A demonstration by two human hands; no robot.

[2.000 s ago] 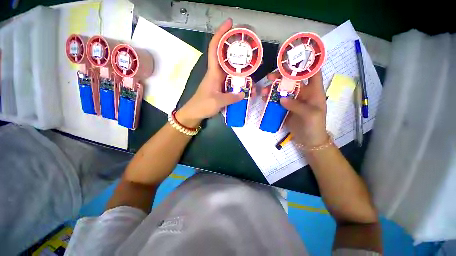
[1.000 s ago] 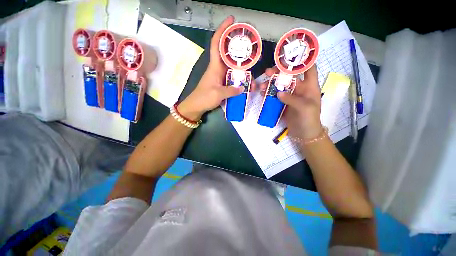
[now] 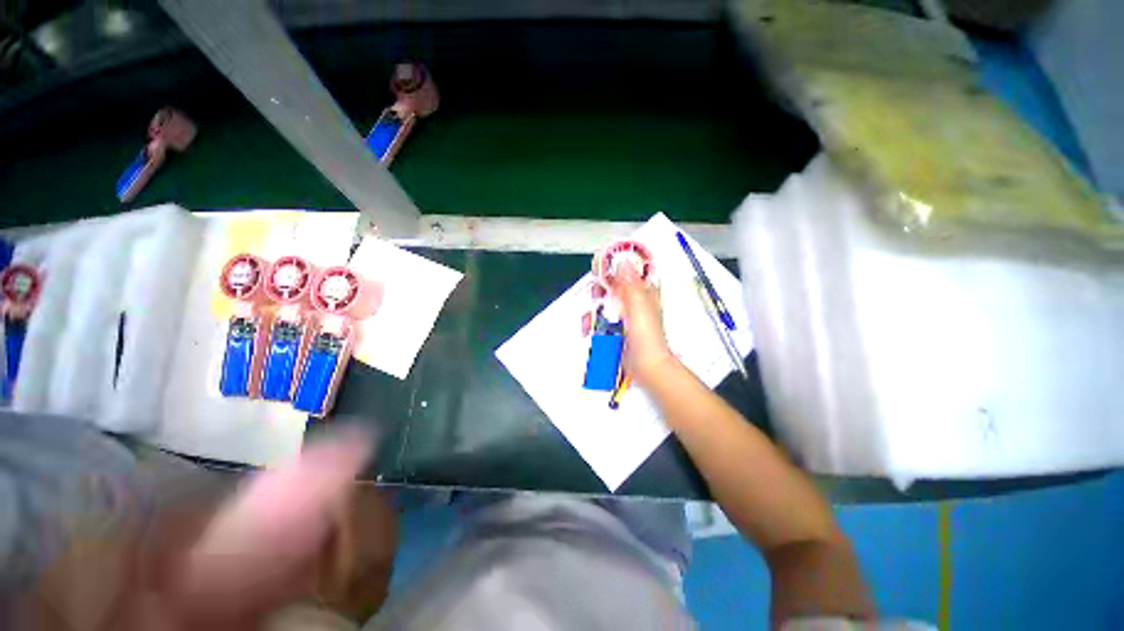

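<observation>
A pink fan half-assembly [image 3: 604, 358] with a blue battery is over the printed record sheet [image 3: 555, 358]. My right hand [image 3: 641, 323] holds it at the head, fingers over the hub. My left hand [image 3: 265, 524] is a large, strongly blurred shape at the lower left, close to the camera; whether the pinkish blur includes a fan cannot be told. Three more fan half-assemblies [image 3: 286, 333] lie side by side on the paper at left, heads away from me.
Two fans [image 3: 398, 111] [image 3: 150, 154] lie on the green belt behind a slanted metal post [image 3: 290, 111]. Foam trays [image 3: 851, 358] stand at right under a yellowish wrapped pad [image 3: 949, 148]. Another foam tray [image 3: 105, 321] is at left. Pens [image 3: 709, 290] lie on the sheet.
The view has shifted to show the belt. My left hand has left the sheet area and moved to the lower left. My right hand has lowered its fan toward the sheet.
</observation>
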